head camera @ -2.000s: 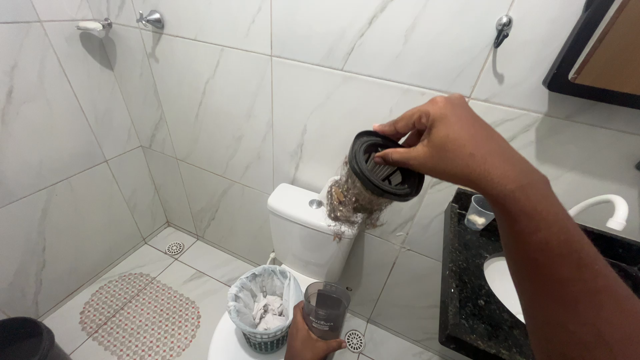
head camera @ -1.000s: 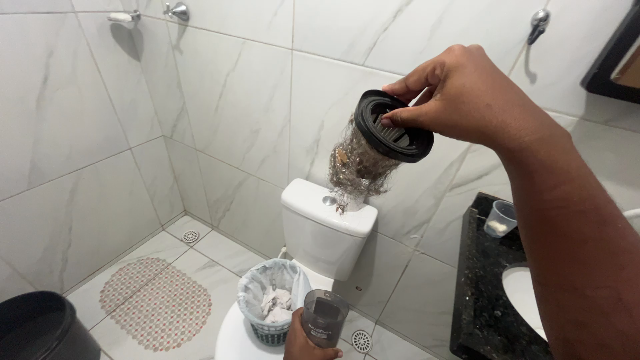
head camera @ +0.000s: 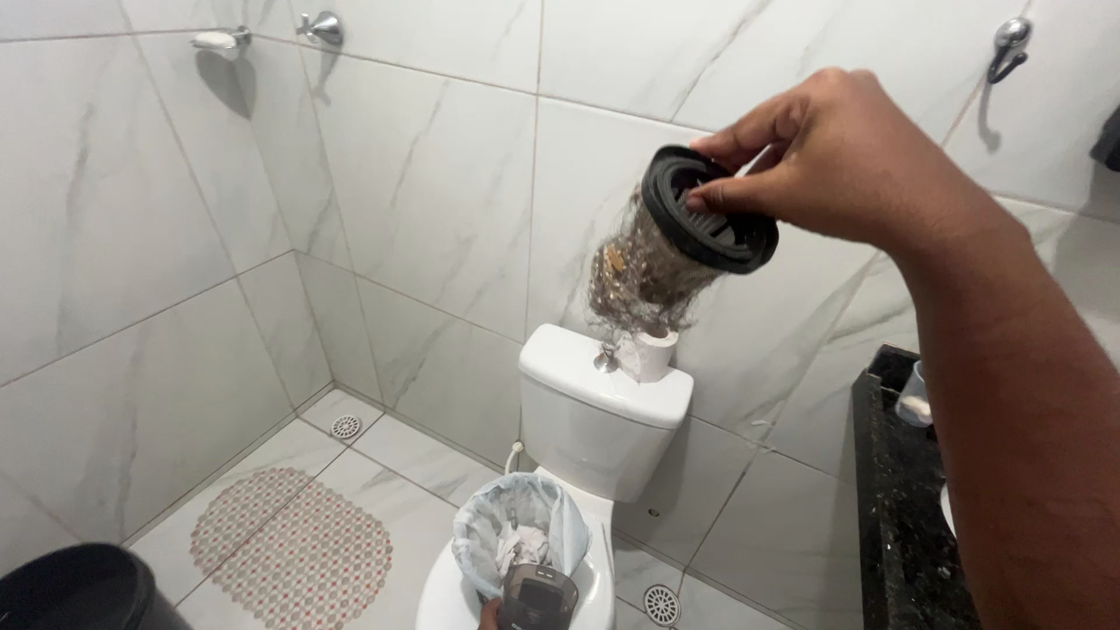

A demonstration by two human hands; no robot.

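My right hand [head camera: 814, 166] grips the black rim of a vacuum cleaner's cylindrical filter [head camera: 700, 219], held tilted in front of the tiled wall. Hair, lint and debris [head camera: 626, 271] cling around its lower end. At the bottom edge, my left hand [head camera: 491, 615] is mostly out of frame and holds a translucent dark dust cup [head camera: 538, 599]. The cup is at the front of a lined wastebasket [head camera: 472, 525] with crumpled paper [head camera: 525, 547] inside. That basket stands on the white toilet lid [head camera: 598, 569].
A toilet paper roll [head camera: 656, 354] rests on the toilet tank [head camera: 604, 402]. At right is a black stone counter [head camera: 901, 525] with a clear cup [head camera: 914, 398]. A black bin [head camera: 79, 586] stands lower left, near a dotted mat [head camera: 293, 547] and floor drain [head camera: 346, 426].
The left hand has sunk lower in the view with the dust cup, now overlapping the wastebasket's front. The right hand still holds the filter up. The view has shifted.
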